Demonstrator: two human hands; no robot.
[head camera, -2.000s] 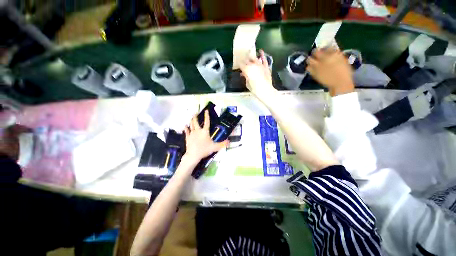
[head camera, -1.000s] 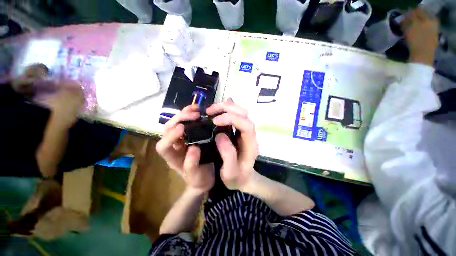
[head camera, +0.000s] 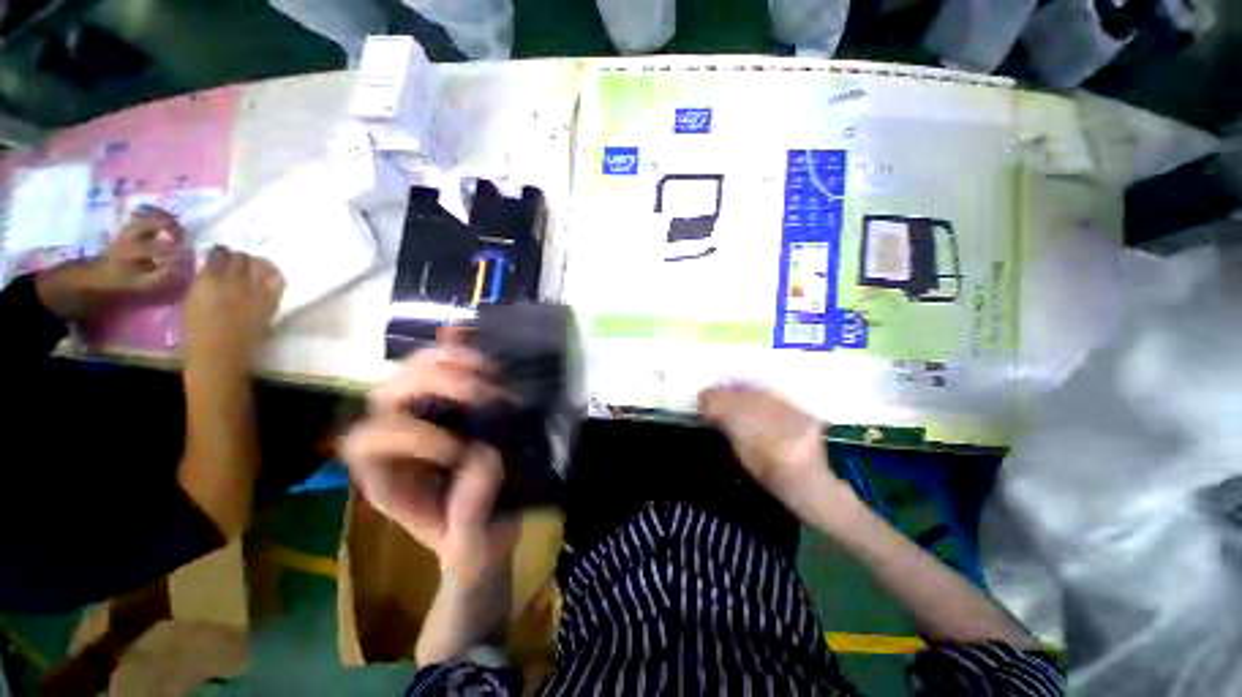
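My left hand (head camera: 433, 443) holds a black retail box (head camera: 529, 395) above the bench's front edge; both are blurred. My right hand (head camera: 770, 433) is at the bench's front edge, right of the box; its fingers are partly curled and I see nothing in it. More black retail boxes (head camera: 463, 252) with a blue-orange detail lie on the bench just beyond my left hand, some with open flaps.
The printed sheet (head camera: 736, 327) covers the bench. White small boxes (head camera: 392, 85) and a white pad (head camera: 307, 252) are at left. A coworker's hands (head camera: 234, 279) are left of the pad. Bagged products (head camera: 636, 25) stand along the belt. A carton (head camera: 388, 579) is below.
The black box was between both hands; now only my left hand holds it. My right hand has moved away to the right. The coworker's hands at left are nearer the white pad.
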